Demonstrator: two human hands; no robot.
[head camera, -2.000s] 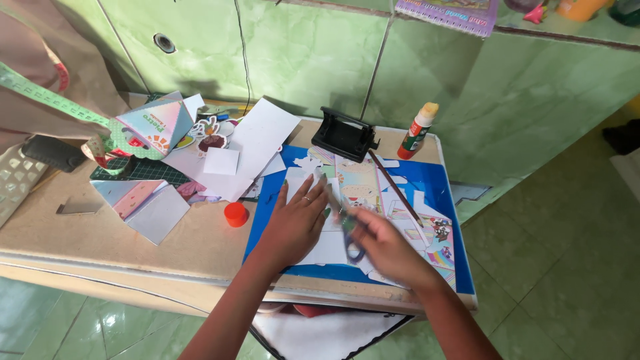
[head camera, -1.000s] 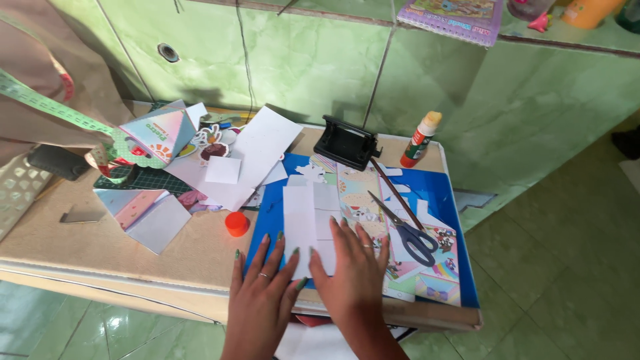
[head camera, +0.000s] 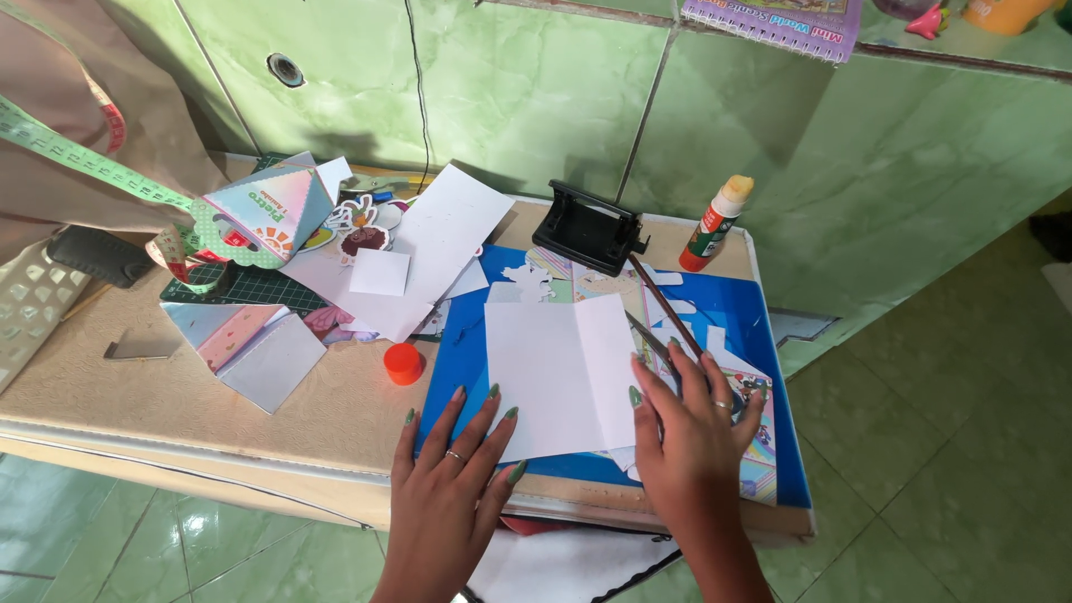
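A creased sheet of white paper (head camera: 544, 377) lies on a blue folder (head camera: 737, 310). My left hand (head camera: 456, 469) rests with spread fingers at the sheet's lower left, fingertips on its edge and the folder. Over the right edge of the sheet is my right hand (head camera: 691, 435), its fingers apart and partly covering a pair of scissors (head camera: 653, 342). Whether those fingers touch the scissors cannot be told. Printed paper pieces (head camera: 758, 465) and a dark brown stick (head camera: 666, 303) lie by the right hand, partly hidden.
Behind the folder stand a black hole punch (head camera: 588, 230) and an uncapped glue stick (head camera: 716, 224). Its orange cap (head camera: 403, 363) sits left of the folder. Further left are white sheets (head camera: 444, 243), a printed paper box (head camera: 276, 213), a green cutting mat (head camera: 251, 285) and a tape measure (head camera: 92, 155).
The white paper, narrower with a folded strip one second ago, now lies opened wider. My hands have moved apart, the right one over the scissors, which lay uncovered one second ago.
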